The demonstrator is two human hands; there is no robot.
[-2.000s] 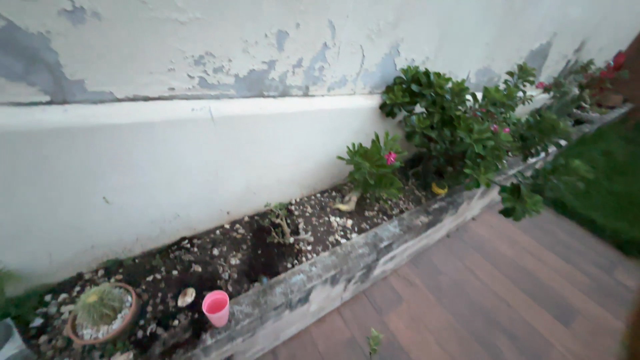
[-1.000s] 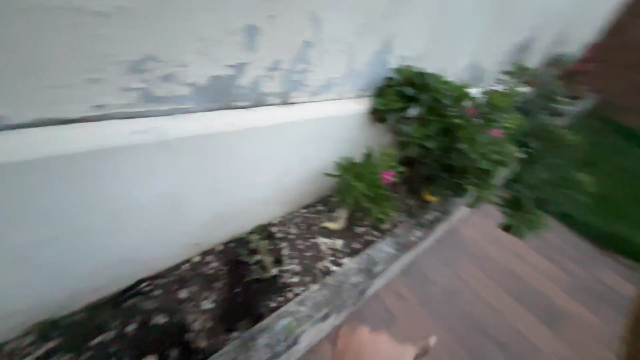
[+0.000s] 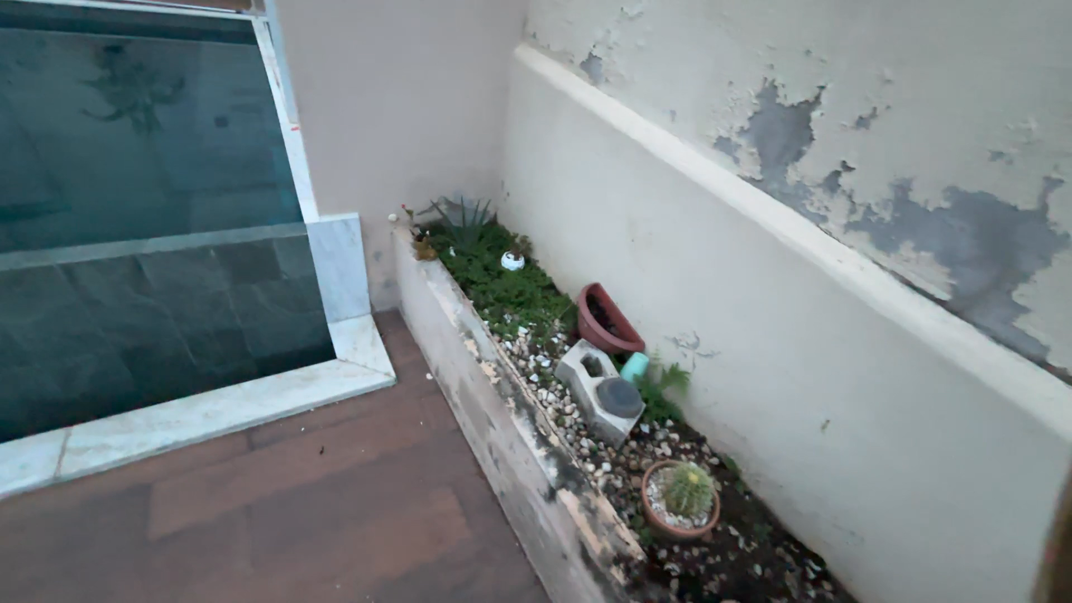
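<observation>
Neither of my hands is in view now. A raised planter bed (image 3: 536, 444) runs along the peeling white wall. Near its lower end a round cactus (image 3: 688, 491) grows in a terracotta pot (image 3: 680, 533) topped with white pebbles. Farther along, a concrete block (image 3: 607, 429) lies on the gravel with a dark round object (image 3: 620, 397) on it. A light green cup (image 3: 635, 367) is tilted beside the block. Behind it, a reddish-brown half-round pot (image 3: 610, 339) leans against the wall. A small white pot (image 3: 512, 261) stands among low green plants at the far end.
On the left is a pool (image 3: 159, 327) with a pale marble edge (image 3: 226, 414). Brown plank-like flooring (image 3: 335, 502) lies between the pool and the planter's low wall. The peeling wall (image 3: 779, 251) bounds the right side.
The view has swung far to the left, from the flowering bushes to the planter's other end and the pool. A blurred hand at the bottom edge one second ago has left the view.
</observation>
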